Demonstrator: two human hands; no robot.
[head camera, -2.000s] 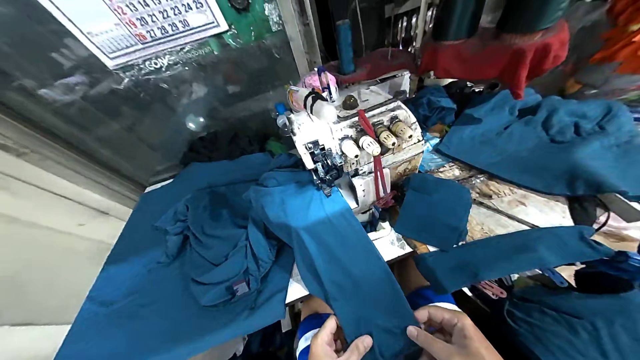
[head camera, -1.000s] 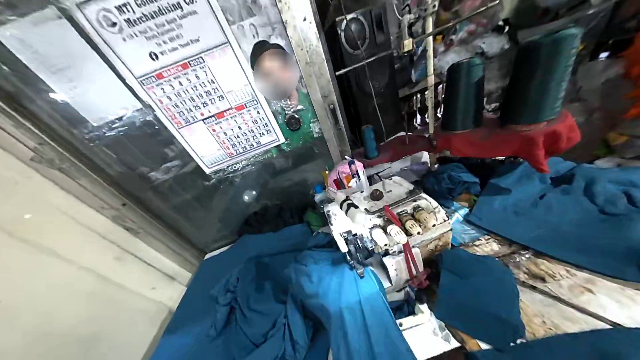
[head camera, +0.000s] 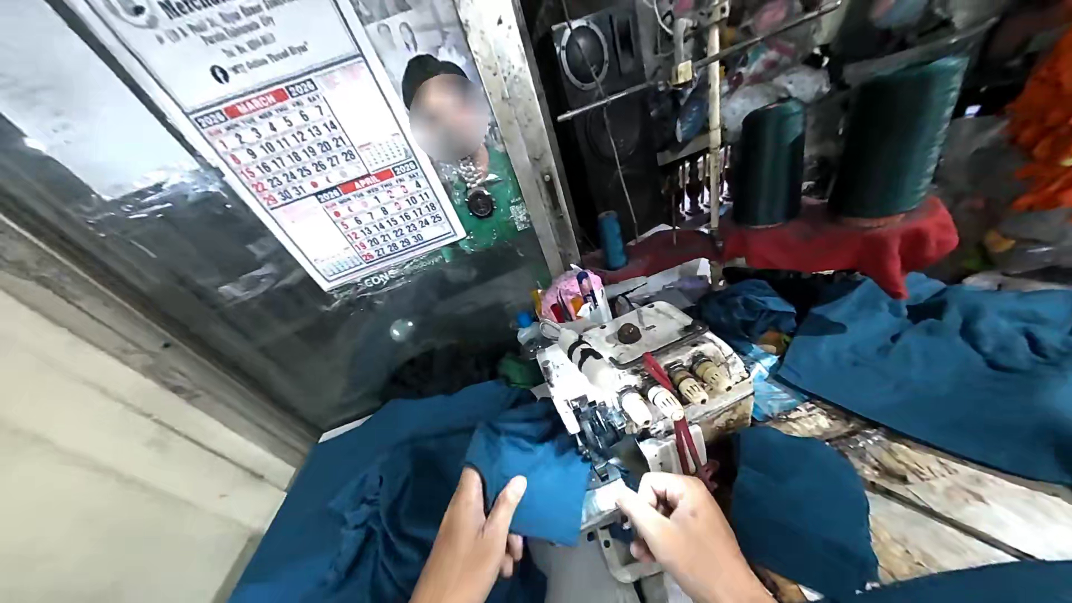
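My left hand (head camera: 481, 532) grips the edge of a teal-blue fabric piece (head camera: 536, 469), thumb on top, just left of the needle area of an overlock sewing machine (head camera: 645, 360). My right hand (head camera: 682, 528) is at the front of the machine, fingers curled, thumb and forefinger close to the presser foot area; whether it pinches thread or cloth cannot be told. More teal-blue fabric (head camera: 335, 511) lies bunched on the left. A cut teal-blue piece (head camera: 800, 502) rests right of the machine.
Large dark green thread cones (head camera: 900, 142) stand on a red cloth (head camera: 837, 243) behind the machine, near a small blue spool (head camera: 612, 240). A calendar (head camera: 301, 151) hangs on the glass at left. More teal fabric (head camera: 938, 368) covers the worn wooden table (head camera: 946, 511) at right.
Two seconds ago both hands held the long fabric strip near the bottom edge; now they are up at the machine's front. The view has swung upward and left.
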